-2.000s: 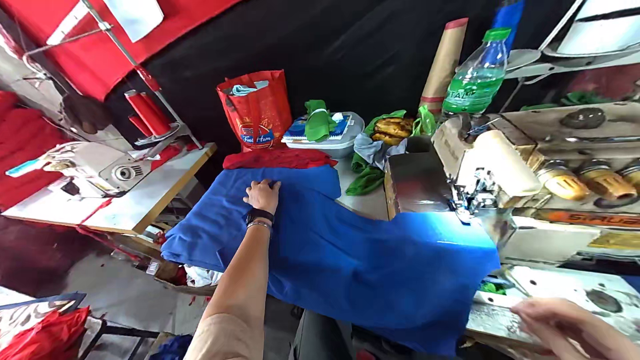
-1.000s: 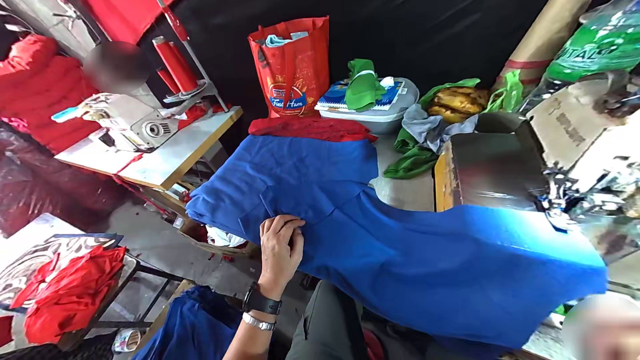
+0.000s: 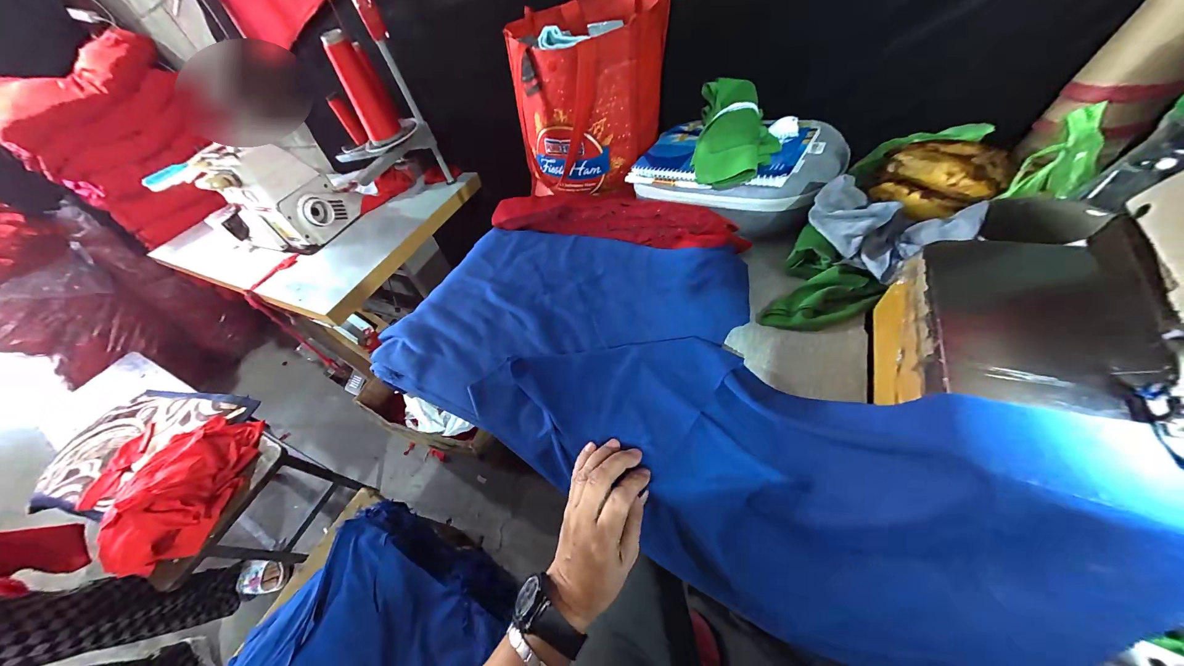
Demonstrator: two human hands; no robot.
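My left hand, with a black watch and a metal bracelet at the wrist, rests on a spread blue fabric piece near its front edge. Its fingers are slightly bent; whether they pinch the cloth cannot be told. The fabric runs right across the table towards the partly visible sewing machine at the right edge. Behind it lies a folded stack of blue fabric, with red fabric beyond. My right hand is out of view.
A red bag, a lidded container with a notebook and green cloth, and bagged food stand along the back. Left are another sewing machine, a person in a red jacket, a stool with red cloth and a heap of blue fabric.
My left hand has moved from the back of the blue fabric to its front edge. My right hand, seen at the lower right before, has left the view. The view has turned left.
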